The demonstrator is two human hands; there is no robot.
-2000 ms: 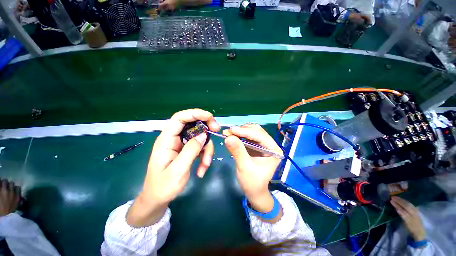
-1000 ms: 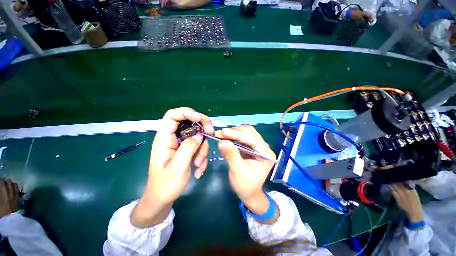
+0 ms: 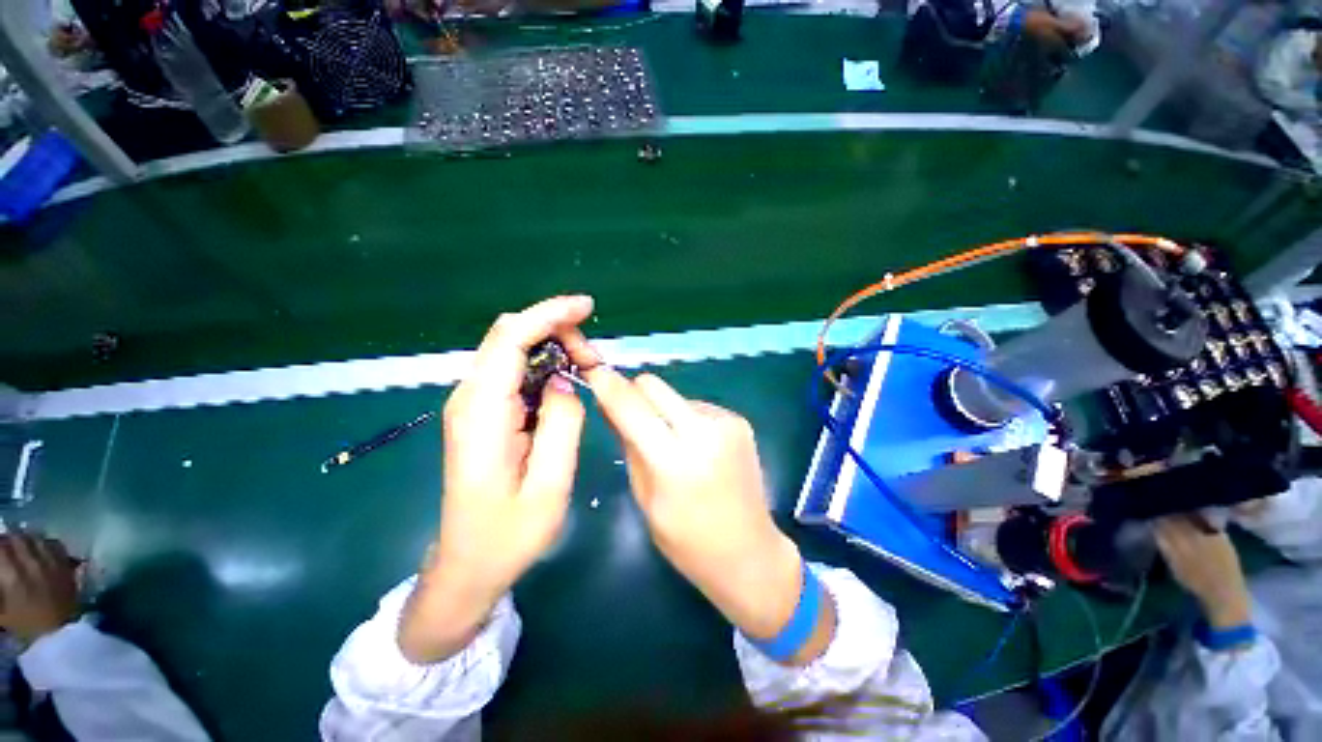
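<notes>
A small dark round unit (image 3: pixel 542 371) with gold spots is held on edge between the thumb and fingers of my left hand (image 3: pixel 500 457). My right hand (image 3: pixel 696 486), with a blue band on its wrist, is close beside it on the right. Its fingertips meet at the unit's right edge. The tweezers (image 3: pixel 580 378) show only as a short thin tip between my fingers and the unit; the rest is hidden by my right hand. Both hands are above the green bench.
A black pen-like tool (image 3: pixel 379 442) lies left of my hands. A blue fixture (image 3: pixel 906 464) with a grey cylinder and an orange hose (image 3: pixel 942 271) stands right, a black parts tray (image 3: pixel 1232 348) behind it. Green conveyor (image 3: pixel 406 261) beyond the rail. Other people's hands show at both sides.
My left hand has turned the unit more on edge. My right hand has rolled over, back upward, so the tweezers' shaft no longer shows. The scattered unit on the belt has moved slightly left.
</notes>
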